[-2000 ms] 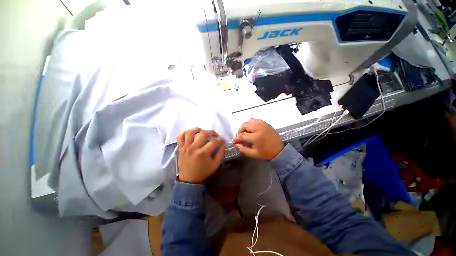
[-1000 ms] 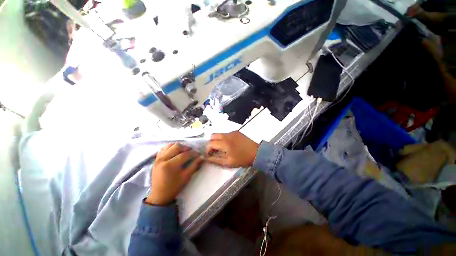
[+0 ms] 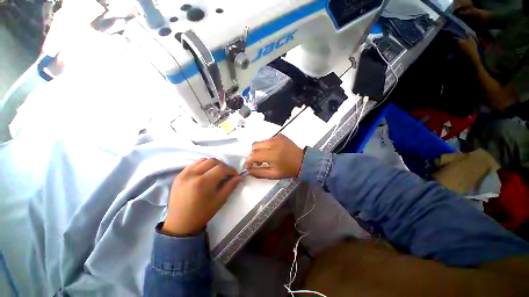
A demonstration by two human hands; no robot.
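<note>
The large pale grey-blue garment piece [image 3: 124, 174] lies in folds over the left of the table, whitened by the lamp at its top. My left hand [image 3: 200, 194] and my right hand [image 3: 275, 158] pinch its narrow edge [image 3: 242, 172] between them, fingertips nearly touching, near the table's front edge. The edge itself is mostly hidden by my fingers. The presser foot and needle area [image 3: 217, 113] of the white lockstitch machine [image 3: 272, 29] is beyond my hands, apart from them.
Black fabric pieces [image 3: 325, 96] and a clear plastic bag [image 3: 268, 81] lie under the machine arm. A phone [image 3: 369, 72] with white cable is at the right table edge. A blue bin [image 3: 415, 142] stands right. Another person's arm [image 3: 484, 69] shows at upper right.
The view has turned and moved closer to the machine. My hands have gone from the table's front edge onto the tabletop nearer the needle, still pinching the cloth edge.
</note>
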